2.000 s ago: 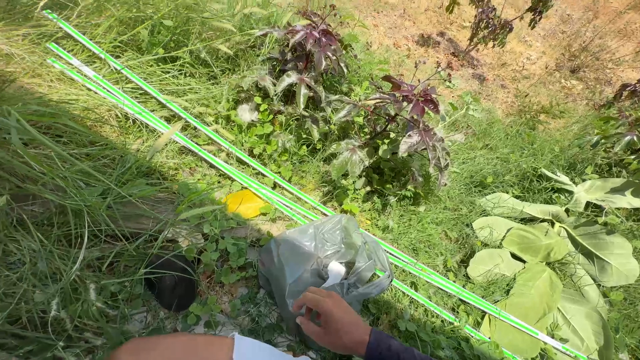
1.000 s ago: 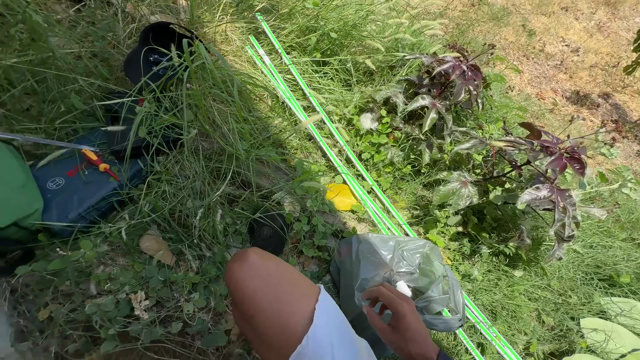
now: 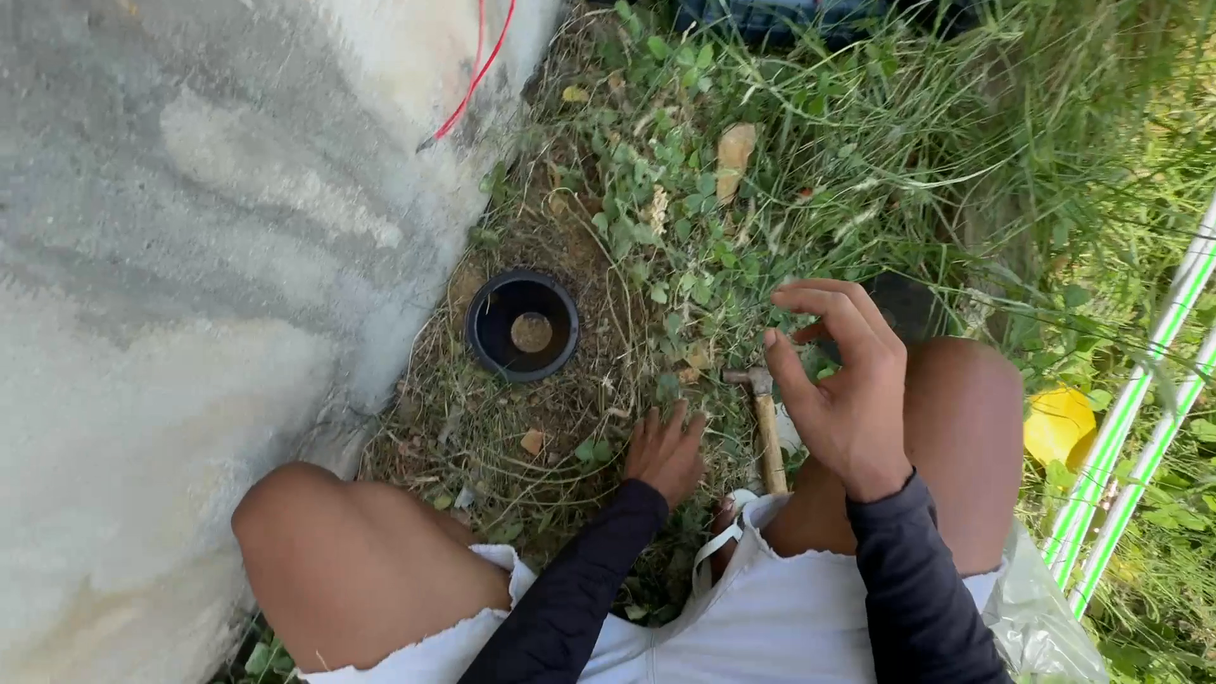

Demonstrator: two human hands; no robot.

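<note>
My left hand (image 3: 668, 453) rests on the grass and soil between my knees, fingers spread, with nothing visible in it. Above my right thigh, my right hand (image 3: 841, 380) is raised with its fingers curled and apart, holding nothing that I can see. A hammer with a wooden handle (image 3: 769, 442) lies on the ground between the two hands, its metal head pointing away from me. Ahead and to the left of my left hand, a round black plastic pot or pipe end (image 3: 523, 326) is set in the ground, open side up, with a brown bottom showing.
A rough concrete wall (image 3: 237, 237) fills the left side, with a red wire (image 3: 480, 81) hanging against it. White and green striped poles (image 3: 1130, 408), a yellow object (image 3: 1057, 426) and a grey plastic bag (image 3: 1040, 608) lie at right. A dark blue case (image 3: 779, 14) is at the top.
My right hand has left the grey plastic bag and is now raised over my thigh. My left hand has come into sight. The view has swung far left to the wall.
</note>
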